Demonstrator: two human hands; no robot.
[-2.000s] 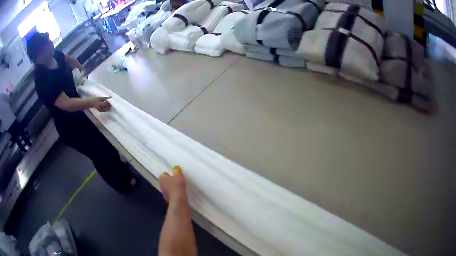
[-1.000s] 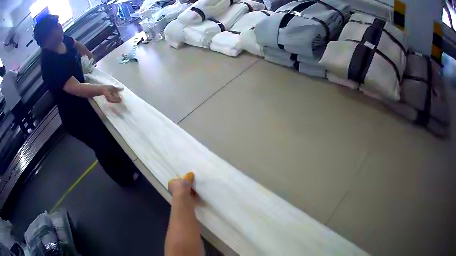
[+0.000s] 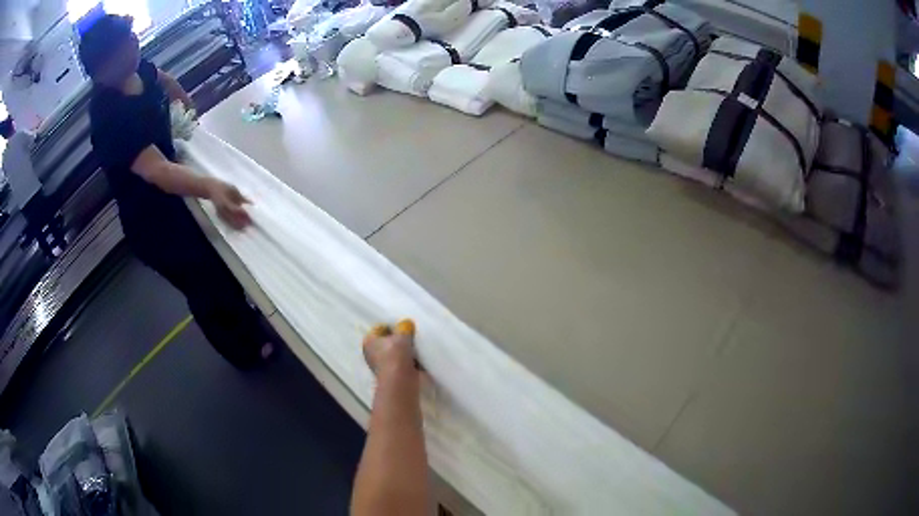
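A long white cloth panel (image 3: 443, 348) lies along the table's near edge, from the other person down to the bottom right. My left hand (image 3: 391, 348) reaches in from the bottom with yellow-orange coverings on its fingertips. Its fingers are closed on the cloth about midway along the visible strip, with small creases around them. The bunched white end (image 3: 183, 121) is at the other person's far hand. My right hand is not in view.
A person in dark clothes (image 3: 151, 171) stands at the table's far left, one hand over the cloth. Strapped white, grey and brown bundles (image 3: 625, 66) line the back edge of the beige table (image 3: 605, 262). Wrapped packs (image 3: 86, 464) sit on the floor at lower left.
My left hand has moved up and to the right in the picture, along with the cloth under it. The other person's near hand has shifted slightly. The camera view has turned a little.
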